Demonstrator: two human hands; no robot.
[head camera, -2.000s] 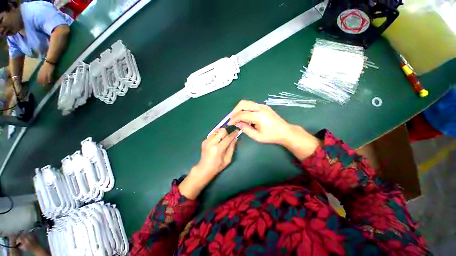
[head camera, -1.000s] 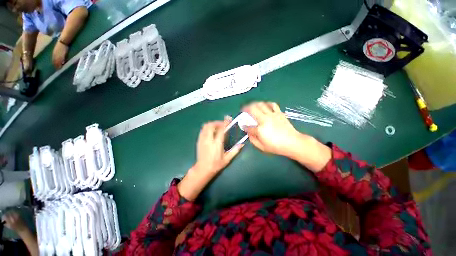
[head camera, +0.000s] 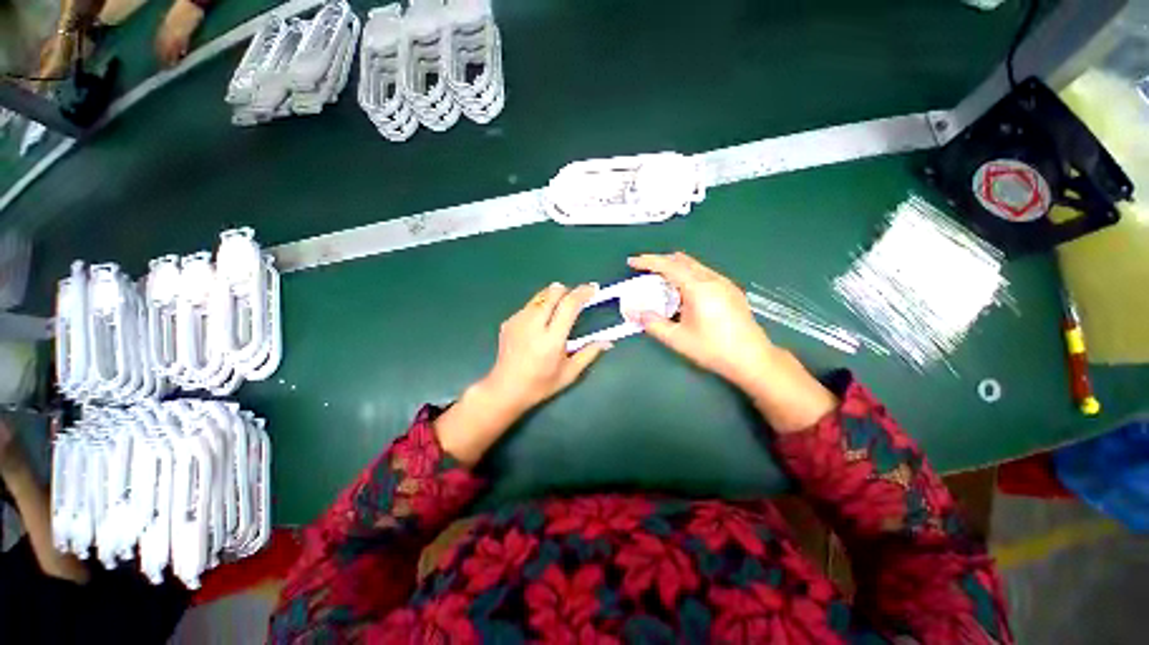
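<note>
A white looped housing (head camera: 610, 338) is held between both hands over the green bench, its round end towards the right. My left hand (head camera: 539, 343) grips the loop's left end, fingers over its top and thumb below. My right hand (head camera: 708, 320) holds the round end between thumb and fingers. The fingers hide both ends of the housing. I cannot tell whether a strip is in it. A few loose thin strips (head camera: 806, 321) lie just right of my right hand, beside the pile of strips (head camera: 926, 284).
Stacked housings (head camera: 164, 479) lie at left, more groups (head camera: 431, 69) at the back. An oval white housing (head camera: 624, 189) sits on the metal strip (head camera: 416, 229). A fan (head camera: 1027, 176), screwdriver (head camera: 1079, 359) and small ring (head camera: 989, 391) are at right. Another person's hand (head camera: 180, 32) shows top left.
The view has swung, shifting the bench things. The housing, mostly covered by the fingers before, now shows its loop and round end. Both hands still hold it.
</note>
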